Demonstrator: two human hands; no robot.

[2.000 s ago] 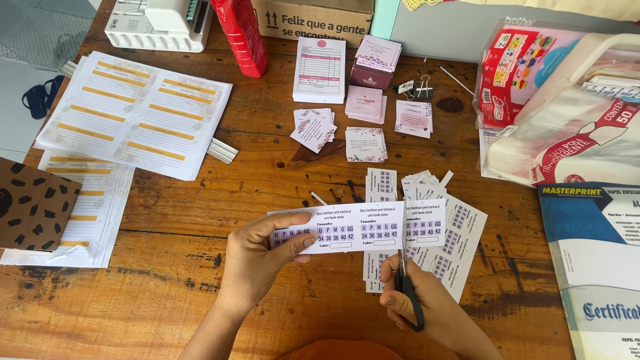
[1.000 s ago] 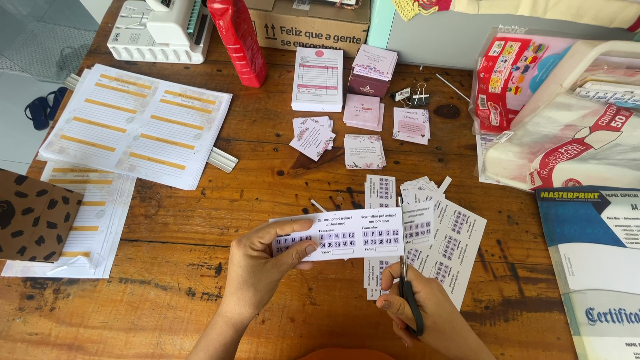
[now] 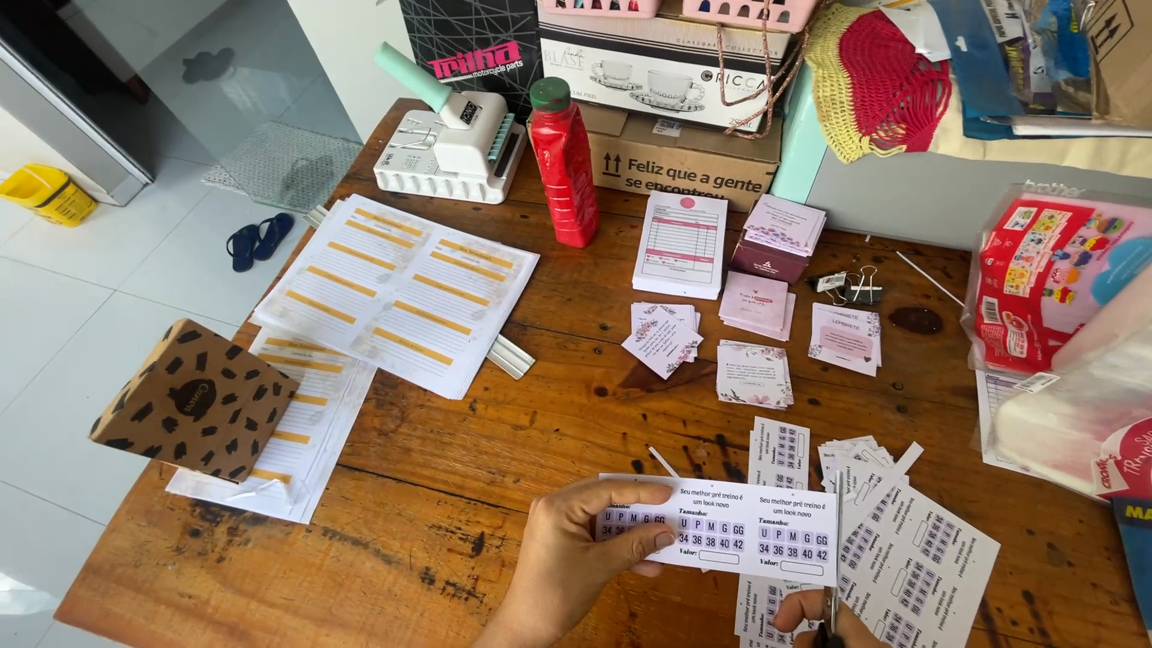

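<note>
My left hand [image 3: 594, 553] pinches the left end of a printed paper strip of size tags [image 3: 756, 531] between thumb and fingers. My right hand [image 3: 823, 621], partly cut off at the bottom edge, holds scissors [image 3: 837, 558], whose blades stand upright at the strip's right end. Under and right of the strip lie printed tag sheets [image 3: 940, 567] and a pile of loose cut tags [image 3: 855, 454]. A thin paper offcut [image 3: 664, 462] rests just above the strip. Whether the blades are fully closed cannot be told.
Stacks of small cards [image 3: 754, 371], a receipt pad [image 3: 681, 243] and binder clips [image 3: 846, 286] lie beyond my hands. Printed sheets [image 3: 396, 288] and a spotted box [image 3: 193, 400] are at left. A red bottle [image 3: 564, 166] stands at the back; plastic packs [image 3: 1062, 297] lie at right.
The strip now ends at the scissors; the tag section seen right of the blades in the earlier frames is no longer on it. The view has swung toward the left and back.
</note>
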